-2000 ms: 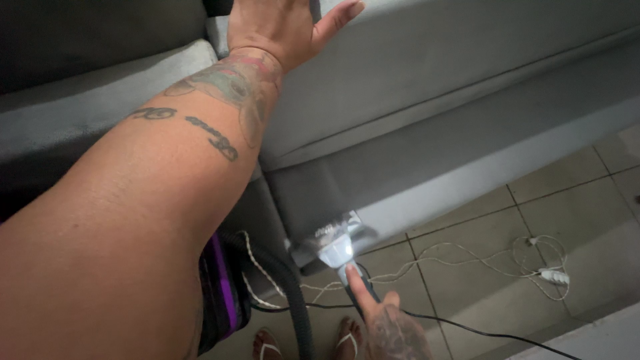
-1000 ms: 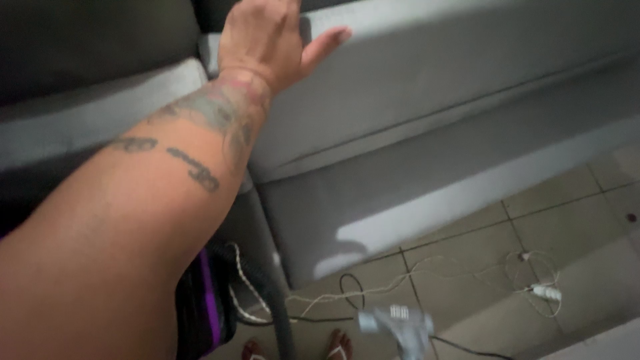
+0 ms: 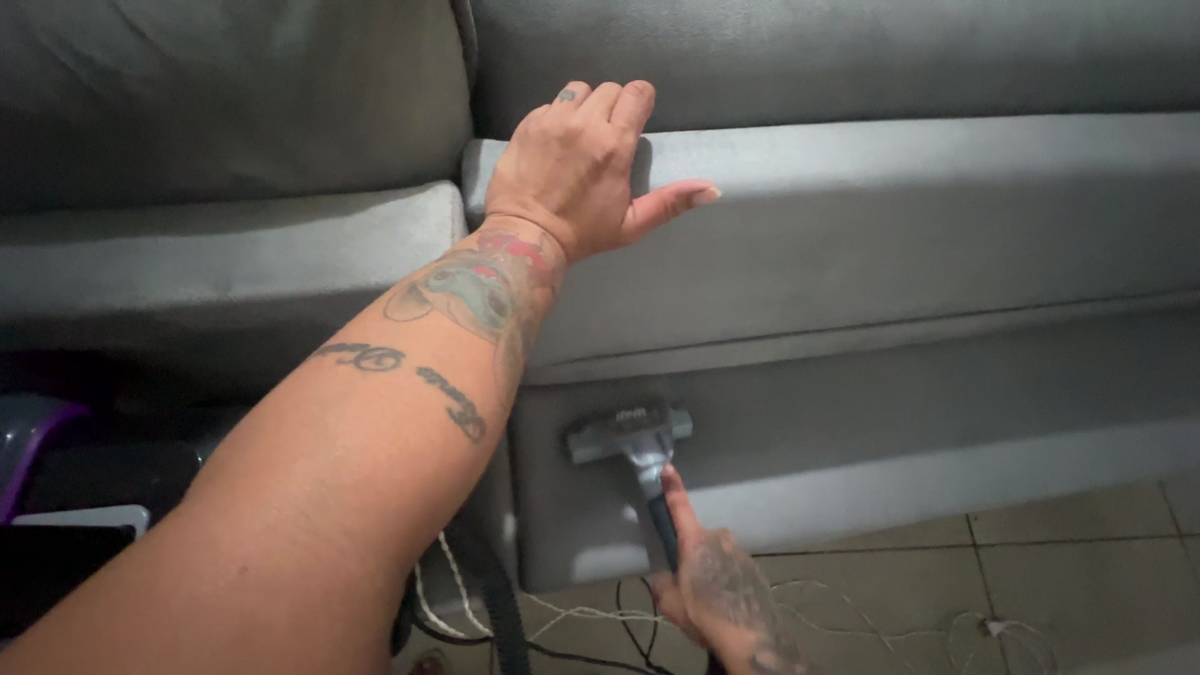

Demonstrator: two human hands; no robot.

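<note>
My left hand (image 3: 586, 164) rests on the upper edge of the gray sofa's seat cushion (image 3: 844, 225), its fingers curled over the top and its thumb apart. Lower down, my right hand (image 3: 708, 572) grips the dark handle of an upholstery cleaning nozzle (image 3: 633, 431). The nozzle's wide, clear head lies against the sofa's lower front panel (image 3: 797, 412), below the cushion seam. My index finger extends along the nozzle's neck.
A black and purple machine (image 3: 103, 469) stands at the left, partly behind my left forearm. A dark ribbed hose (image 3: 502, 600) and twisted white cords (image 3: 450, 581) run near the sofa base. More cable (image 3: 1012, 628) lies on the tiled floor.
From low over the floor a second ago, the nozzle has moved up onto the sofa's front panel. My left hand stays at the cushion's edge.
</note>
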